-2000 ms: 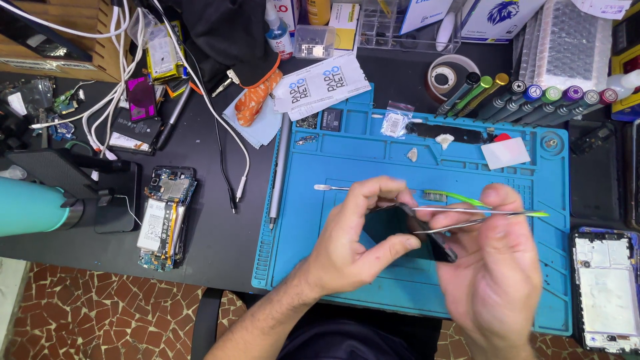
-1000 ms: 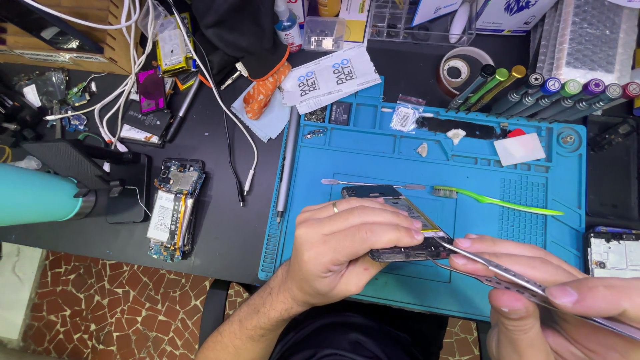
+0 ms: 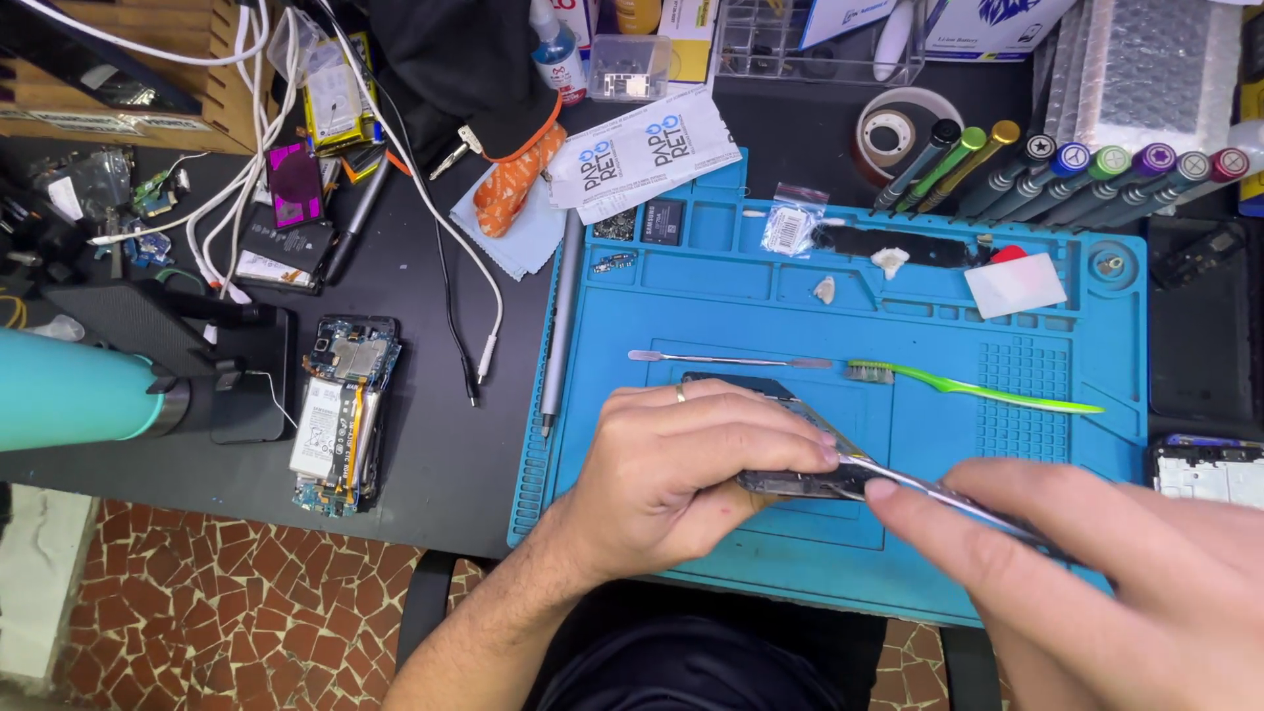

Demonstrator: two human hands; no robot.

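My left hand (image 3: 681, 464), with a ring on one finger, grips an opened smartphone (image 3: 790, 484) over the blue silicone repair mat (image 3: 691, 316); its fingers hide much of the phone. My right hand (image 3: 1076, 553) holds metal tweezers (image 3: 948, 499), whose tips reach the phone's near right end beside my left fingertips. Just beyond the phone, a metal spudger (image 3: 731, 360) lies flat on the mat. To its right is a green toothbrush (image 3: 987, 392). A grey pen-like tool (image 3: 561, 326) rests along the mat's left edge.
Left on the desk lies a disassembled phone (image 3: 341, 415), near white cables (image 3: 474, 257) and a phone stand (image 3: 252, 375). Several screwdrivers (image 3: 1066, 178) stand behind the mat beside a tape roll (image 3: 904, 133). Another opened phone (image 3: 1210, 474) lies at the right edge. A turquoise bottle (image 3: 79, 390) is far left.
Two seconds ago my hands held the phone tilted up, with the tweezers across it. Since then the phone has come down flatter, and the tweezer tips are at its right end.
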